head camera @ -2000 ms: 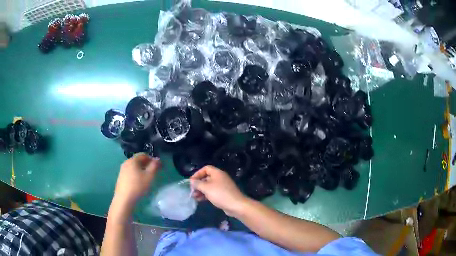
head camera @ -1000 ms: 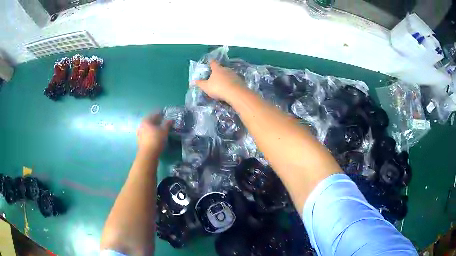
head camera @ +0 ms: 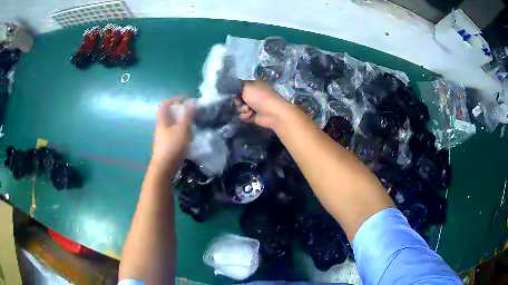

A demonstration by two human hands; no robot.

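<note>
My left hand (head camera: 172, 128) and my right hand (head camera: 259, 104) hold a dark housing in clear film (head camera: 214, 113) between them, blurred by motion, at the left edge of the bagged rows. Bagged black housings (head camera: 306, 103) lie in rows at the back centre. Loose black housings (head camera: 278, 206) are heaped in front of and right of them; one cup (head camera: 243, 182) lies open side up just below my hands. A white wad (head camera: 233, 256), perhaps stacked bags, lies near the front edge.
Red wire bundles (head camera: 106, 45) lie at the back left, beside a small white ring (head camera: 125, 78). A short row of black housings (head camera: 43, 165) is at the left. A clear bag of mixed parts (head camera: 448, 111) lies at the right rear. The white ledge (head camera: 267, 15) runs behind the green bench.
Two seconds ago my hands held a clear bag near the front edge. They moved to the back rows, and now come together around a bagged housing. The camera view has shifted too.
</note>
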